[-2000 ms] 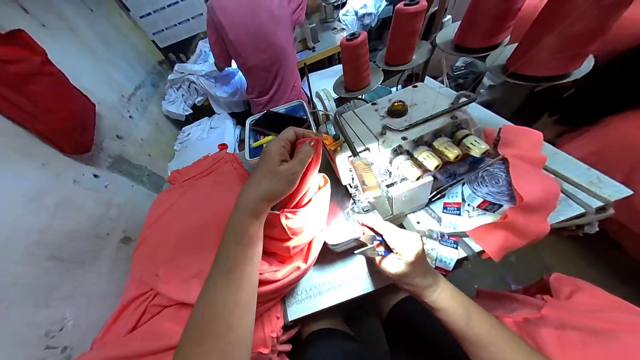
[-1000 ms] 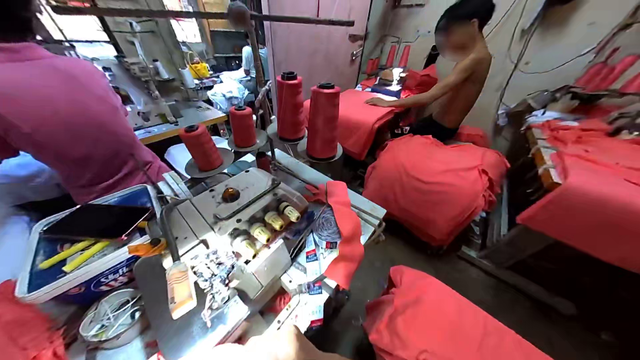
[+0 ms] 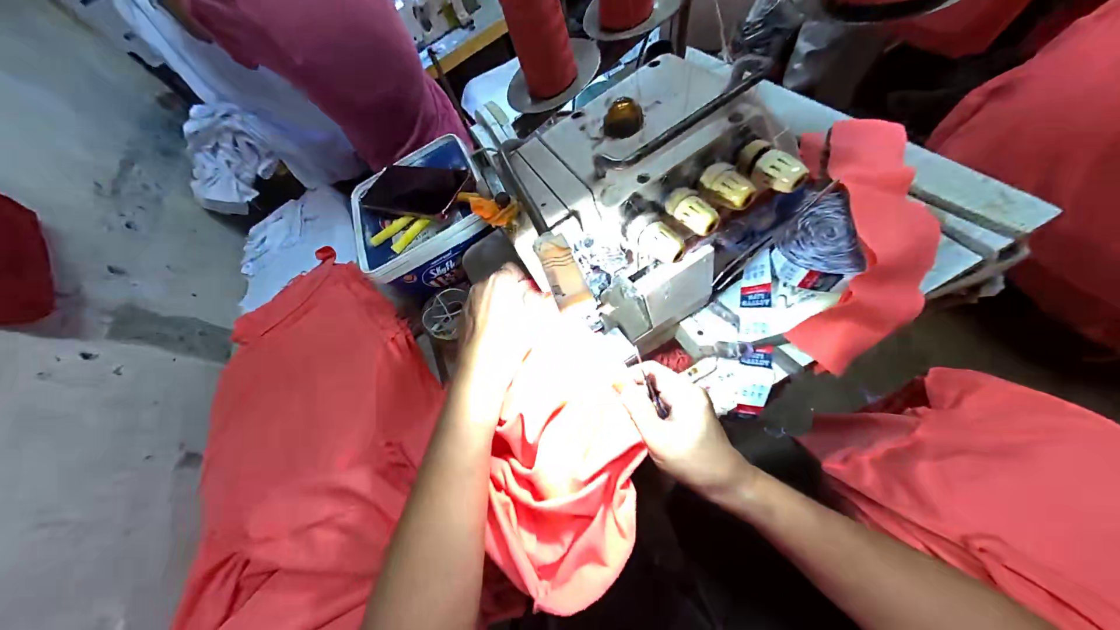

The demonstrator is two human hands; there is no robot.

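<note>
At the overlock sewing machine (image 3: 674,289), a coral-red knit fabric piece (image 3: 560,499) lies under the bright lamp light and hangs down at the front edge. My left hand (image 3: 503,319) grips this fabric just left of the presser area; glare washes out its fingers. My right hand (image 3: 678,424) is at the fabric's right edge, closed around a small dark tool, perhaps thread snips, whose full shape is hidden by the fingers. The needle and presser foot are lost in the glare. Several cream tension dials (image 3: 726,186) line the machine's front.
Coral garments (image 3: 324,437) hang at the left, and more coral fabric (image 3: 980,481) lies at the right. Behind the machine stand red thread cones (image 3: 542,52). A plastic tub (image 3: 420,214) holds a phone and yellow tools. A person in a pink shirt (image 3: 350,70) is close at the upper left.
The view has swung back down from the room to the machine. Both hands are at the machine with coral fabric between them; one second ago only part of a hand showed at the bottom edge.
</note>
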